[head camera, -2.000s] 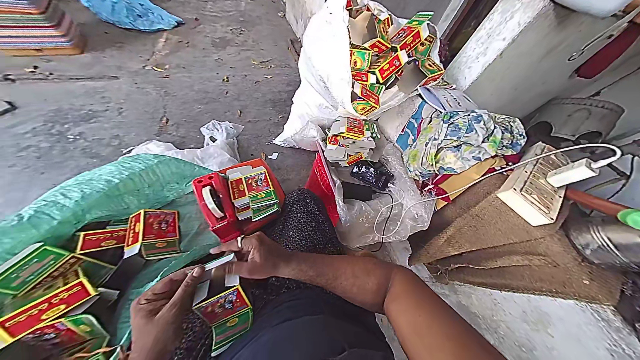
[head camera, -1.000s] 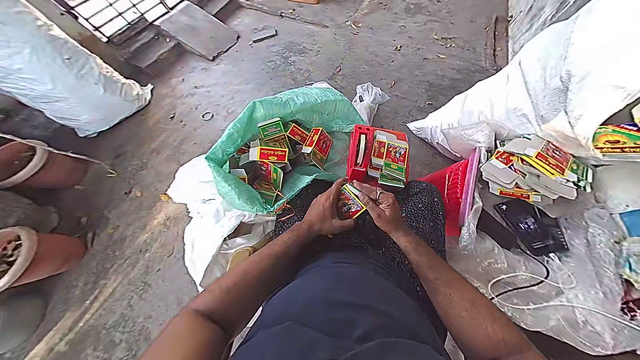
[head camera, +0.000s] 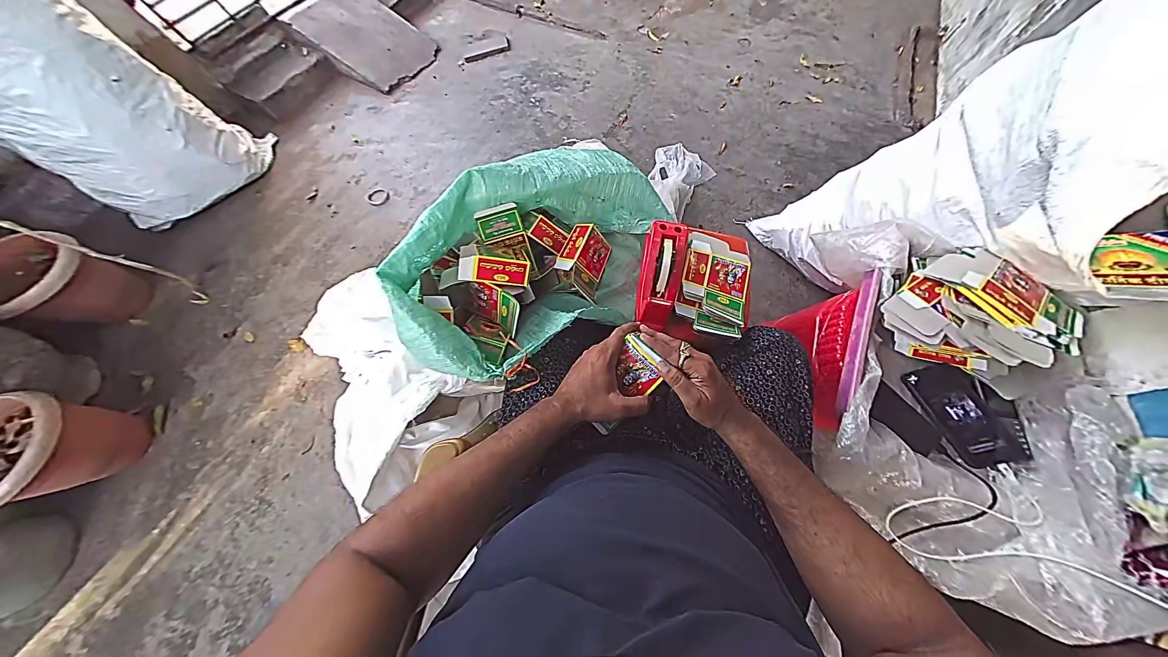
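Between my hands, above my lap, is a small printed cardboard box (head camera: 639, 367). My left hand (head camera: 598, 379) grips its left side, and my right hand (head camera: 689, 379), with a ring on one finger, holds its upper right edge. Just beyond them a red plastic case (head camera: 655, 274) carries a white roll, with several flat printed cartons (head camera: 721, 283) lying on its right part. To the left, a green woven sack (head camera: 438, 228) lies open with several folded boxes (head camera: 502, 269) inside.
A red plastic basket (head camera: 817, 338) lies tilted at my right, beside a pile of flattened cartons (head camera: 990, 306), a black phone (head camera: 965, 420) and a white cable (head camera: 967, 552). White sacks stand at the upper right (head camera: 967, 155) and upper left (head camera: 119, 109). Terracotta pots (head camera: 87, 447) stand at far left.
Two seconds ago the carton hung partly unfolded between my hands; now it is a closed-up box held in both. The view has swung far to the left.
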